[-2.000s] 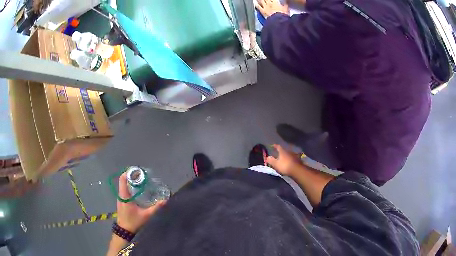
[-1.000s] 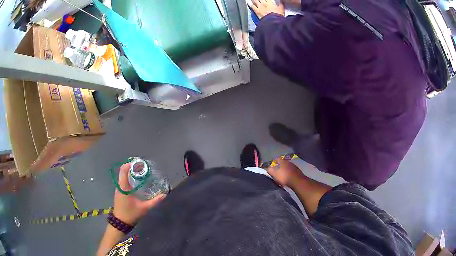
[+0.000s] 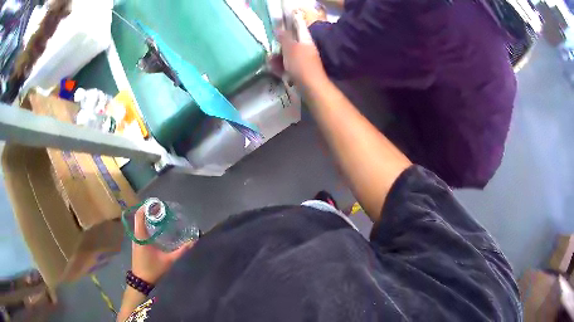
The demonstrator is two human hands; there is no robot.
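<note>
My left hand (image 3: 152, 256) is at the lower left, closed around a clear plastic water bottle (image 3: 176, 231). The bottle is uncapped, with a green loop handle at its neck, and its open mouth points up. My right hand (image 3: 301, 55) is stretched forward to the right edge of the green conveyor (image 3: 211, 38), close to another person's hand. My right fingers are blurred, and a pale narrow shape shows at them; I cannot tell if they hold it.
A person in a purple garment (image 3: 428, 88) stands at the front right. A teal hanging flap (image 3: 201, 91) is at the conveyor end. An open brown carton (image 3: 78, 182) stands at the left, with small bottles (image 3: 94, 110) above it and a pale metal bar (image 3: 75, 133) across it.
My right arm has swung up and forward from beside my waist to the conveyor's edge. My left hand still holds the bottle. The view has shifted, and one shoe has gone out of sight.
</note>
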